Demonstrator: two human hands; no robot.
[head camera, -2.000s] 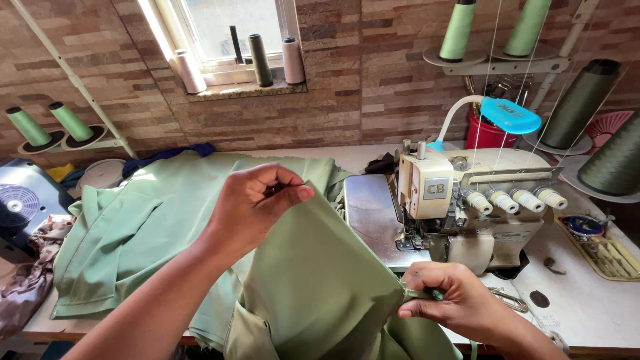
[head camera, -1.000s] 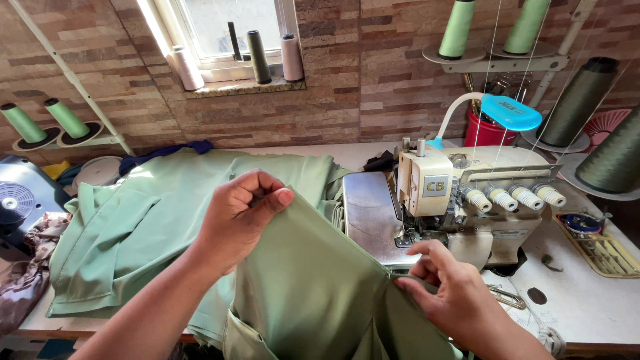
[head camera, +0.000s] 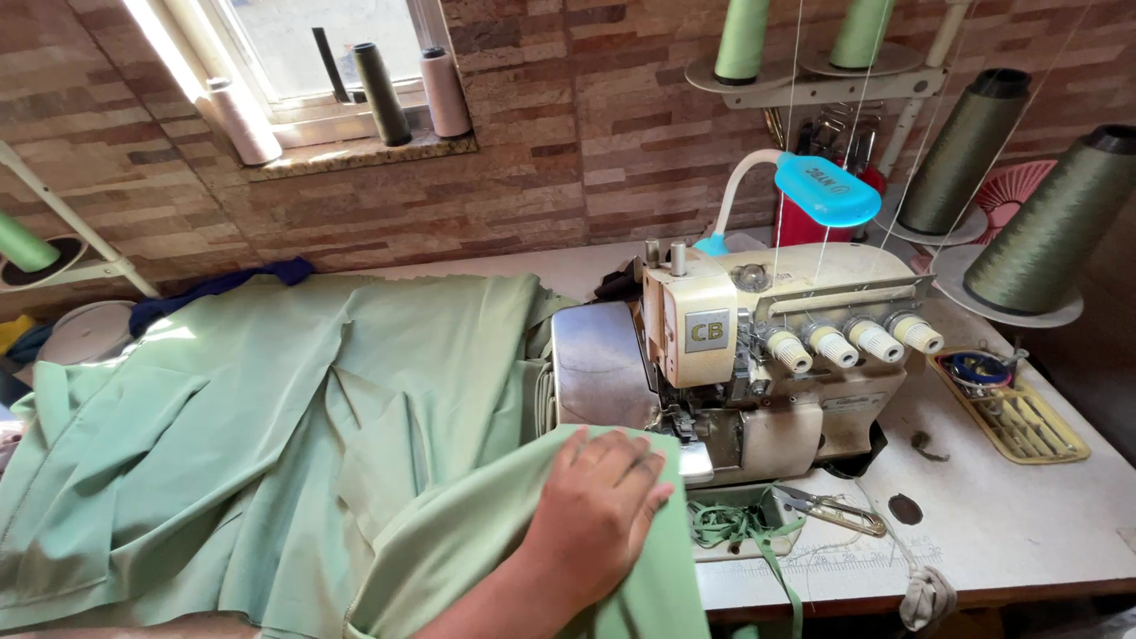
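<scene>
My left hand (head camera: 599, 510) reaches in from the bottom, its fingers curled over the upper edge of a light green fabric piece (head camera: 479, 497). That edge lies just in front of the needle and presser-foot area of the overlock machine (head camera: 781, 355), by its metal side cover (head camera: 603, 368). More green fabric (head camera: 248, 390) lies in folds to the left. My right hand is out of view. The fabric hides part of the machine's front and my fingertips.
A tray of green trimmings (head camera: 732, 524) sits below the machine, beside thread snips (head camera: 834, 510). A yellow tray with small tools (head camera: 1021, 413) is at the right. Large thread cones (head camera: 1056, 222) stand behind it. A blue lamp (head camera: 825, 191) hangs over the machine.
My left hand has moved right and down from the raised fabric, which now lies lower by the machine. My right hand, earlier holding the fabric's right edge, has left the view.
</scene>
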